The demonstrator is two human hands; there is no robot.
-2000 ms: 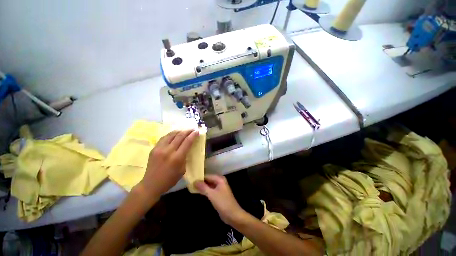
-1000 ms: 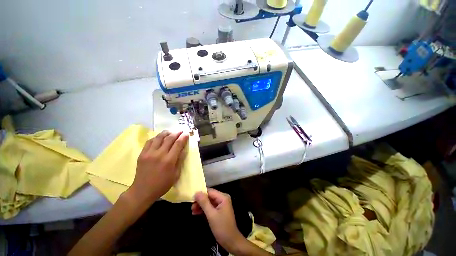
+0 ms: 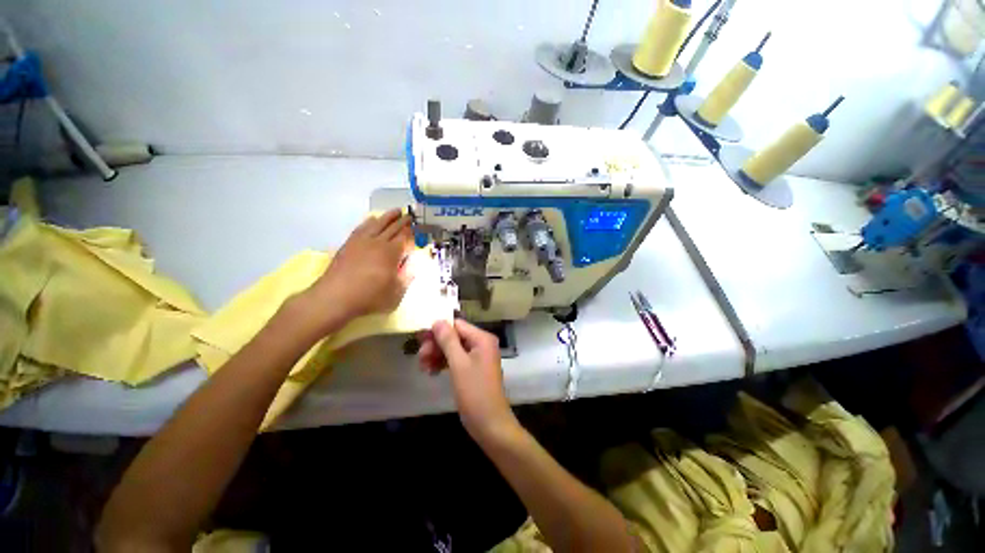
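Observation:
A yellow fabric piece (image 3: 416,311) lies at the needle area (image 3: 446,259) of the white and blue overlock machine (image 3: 540,178). My left hand (image 3: 373,262) lies on the fabric left of the presser foot, fingers pointing toward the machine; whether it grips the cloth is unclear. My right hand (image 3: 464,356) pinches the fabric's near edge between thumb and fingers, just in front of the needle area. More yellow fabric (image 3: 254,319) runs left under my left forearm and meets a gathered yellow bundle (image 3: 92,302) on the table's left.
Red and dark snips (image 3: 652,322) lie right of the machine, beside a pale cord with a ring (image 3: 570,356). Yellow thread cones (image 3: 785,149) stand behind right. A large yellow heap (image 3: 745,475) is below the table edge. Another blue machine (image 3: 899,219) stands far right.
My left hand has moved up and away along the fabric, beside the machine head. My right hand has moved closer to the needle area with the fabric edge. The camera view has shifted.

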